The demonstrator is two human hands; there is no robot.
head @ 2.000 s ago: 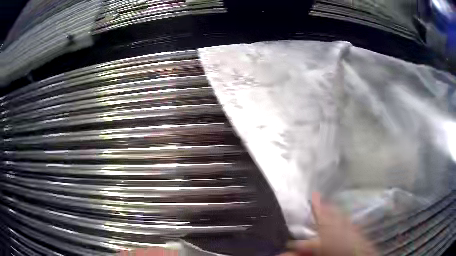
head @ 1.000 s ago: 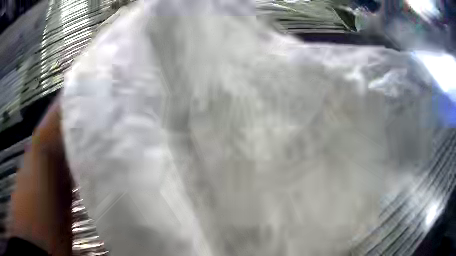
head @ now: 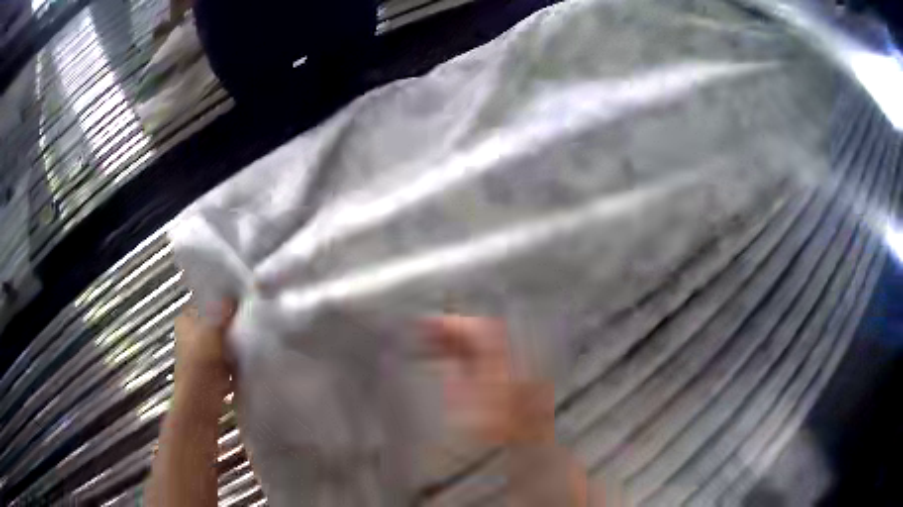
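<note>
The pale grey-white curtain fabric (head: 594, 168) lies across the ribbed table, with long raised folds running from its left end to the upper right. My left hand (head: 208, 332) grips the bunched left end of the cloth. My right hand (head: 480, 371) is blurred and is over the cloth to the right of my left hand; whether its fingers hold cloth is not clear. Narrow parallel pleats (head: 703, 327) show in the fabric at the lower right. Bare shiny forming bars (head: 94, 361) show at the left.
A person in dark clothes (head: 287, 50) stands beyond the table at the upper left. Another ribbed metal table (head: 94, 89) is at the far left. A dark gap (head: 129, 223) runs along the far side of my table.
The fabric, raised close to the camera a second ago, now lies lower over the table in long folds. My right hand has come into view. The dark-clothed person now shows.
</note>
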